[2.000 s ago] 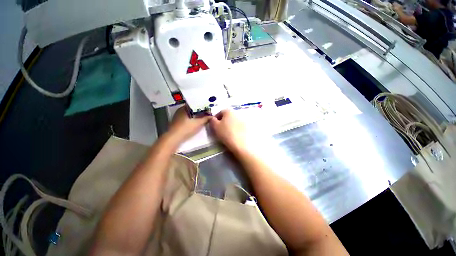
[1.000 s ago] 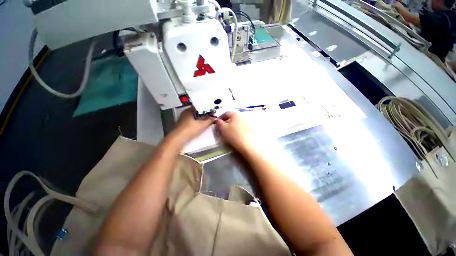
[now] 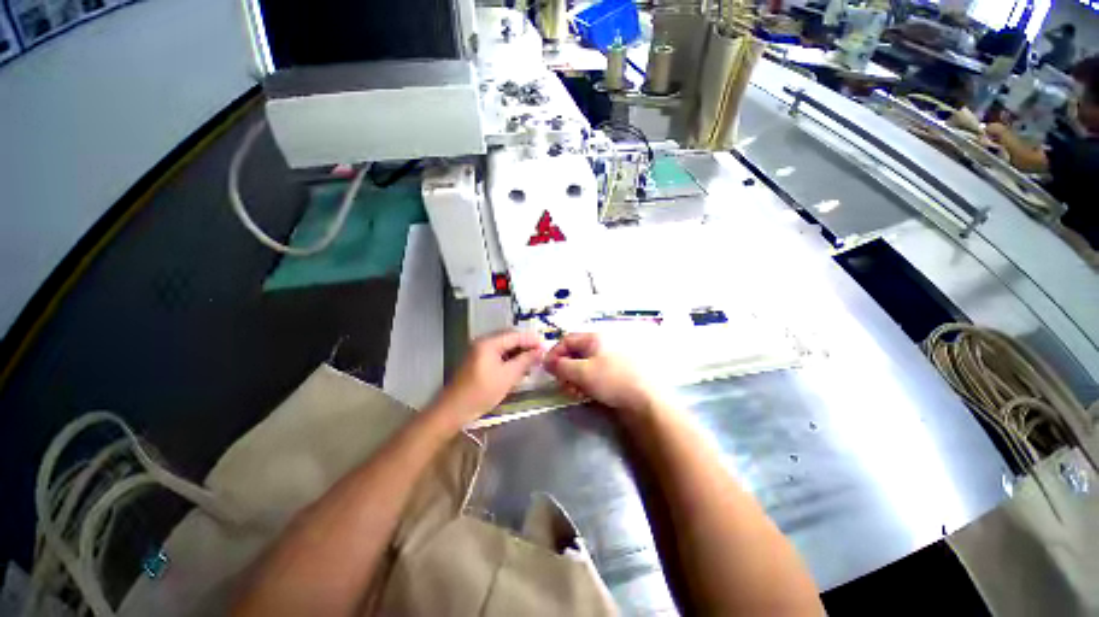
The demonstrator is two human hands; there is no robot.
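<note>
The white sewing machine head [image 3: 545,229] with a red three-diamond logo stands over the white plate [image 3: 711,271]. My left hand [image 3: 497,371] and my right hand [image 3: 591,369] meet just in front of the needle area [image 3: 539,319], fingertips pinched close together. A tiny pale piece may be between the fingertips, too small to tell. Beige fabric [image 3: 301,452] lies below my forearms. A small dark tool [image 3: 633,316] lies on the white plate right of the needle.
Cream looped handles [image 3: 103,482] lie at the left and more handles [image 3: 1006,386] at the right, above beige cloth. A black screen [image 3: 362,30] is above left. Green cloth [image 3: 344,229] lies on the dark surface. A person [image 3: 1073,157] is at the far right.
Both hands have come away from under the machine head towards me, and the needle area now shows. The view has tilted up, bringing the screen and thread cones into sight.
</note>
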